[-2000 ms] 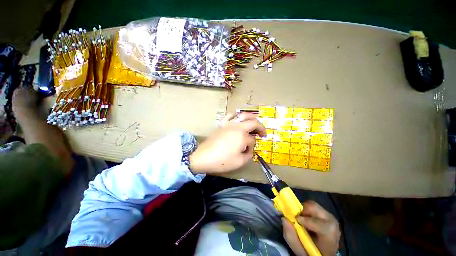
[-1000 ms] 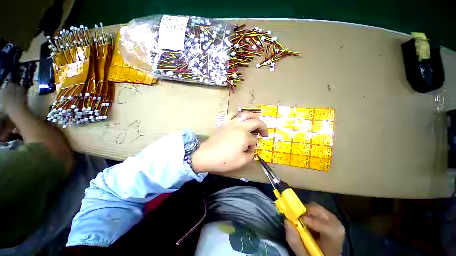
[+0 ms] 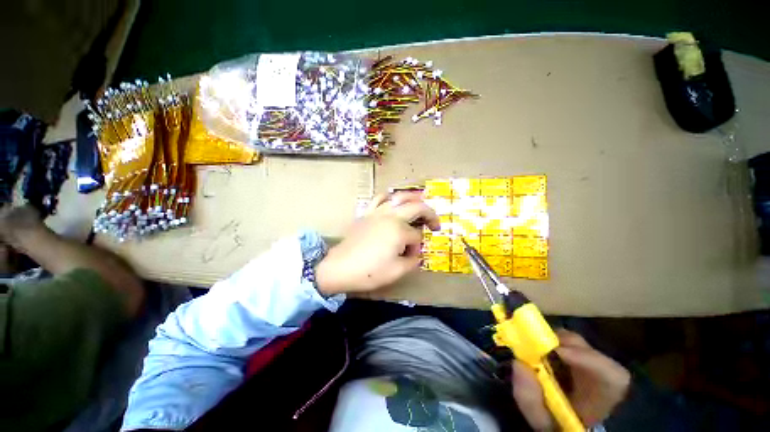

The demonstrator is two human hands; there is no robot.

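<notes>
A yellow-orange PCB panel (image 3: 528,224), divided into a grid of small boards, lies on the tan surface in front of me. My left hand (image 3: 371,251) rests at the panel's left edge with its fingers bent over it; whatever is under the fingertips is hidden. My right hand (image 3: 574,384) holds the yellow soldering iron (image 3: 528,331) at the lower right. The iron's two thin metal prongs point up and left, with the tip over the lower middle part of the panel, right of my left fingers. I cannot tell whether the tip touches the panel.
A clear bag of connector leads (image 3: 317,105) lies at the back, with loose leads (image 3: 422,89) at its right. Yellow panels (image 3: 211,143) and panels with leads attached (image 3: 143,156) are at left. A black holder (image 3: 696,89) stands far right. Another person's arm (image 3: 76,257) is at left.
The iron's tip has moved from the panel's lower left corner, near my left fingers, up and right over the panel. My right hand has moved right. The view has shifted slightly.
</notes>
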